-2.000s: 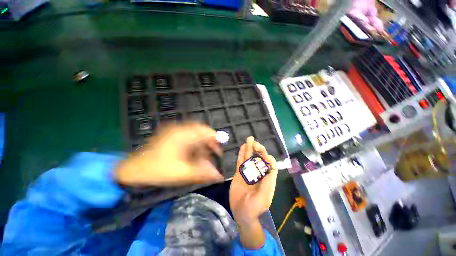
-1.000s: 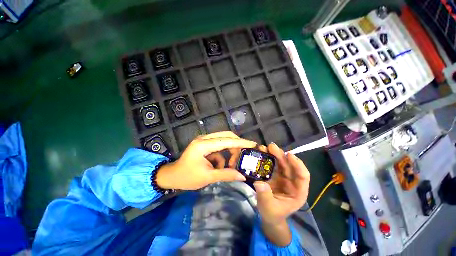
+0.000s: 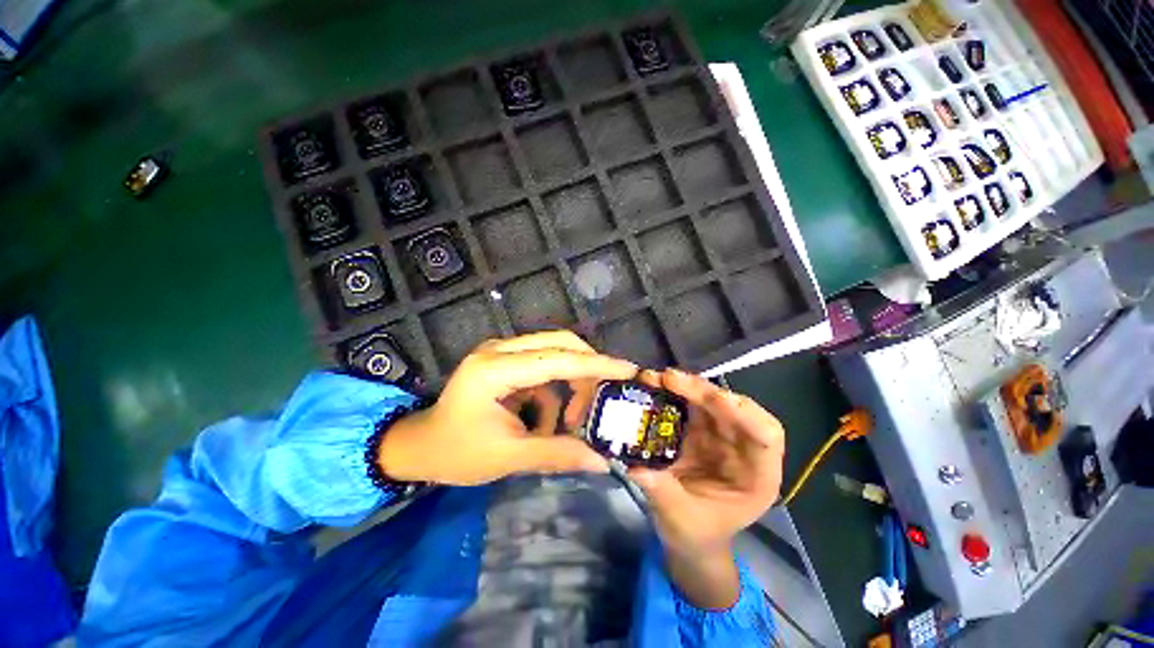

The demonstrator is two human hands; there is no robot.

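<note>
A black watch case assembly point(image 3: 637, 424) is held open side up between my two hands, showing a white label on its left and gold flex on its right. My left hand point(image 3: 500, 411) pinches its left side with fingers above and thumb below. My right hand point(image 3: 721, 462) cradles its right side. The black foam tray point(image 3: 576, 203) lies just beyond my hands, with black cases in its left pockets and in a few top pockets. The lower edge of the tray is partly hidden by my hands and sleeve.
A white blister tray point(image 3: 886, 184) of small modules lies at the upper right. The white press base point(image 3: 905, 430) stands at the right, with an orange fixture point(image 3: 1034, 408), a black fixture point(image 3: 1082, 468) and a red stop button point(image 3: 974, 548). A loose module point(image 3: 146, 175) lies on the green mat.
Two seconds ago my left hand was blurred over the tray and the case lay on my right palm. Now both hands hold it. Since one second ago the hands have barely moved; the view has shifted slightly.
</note>
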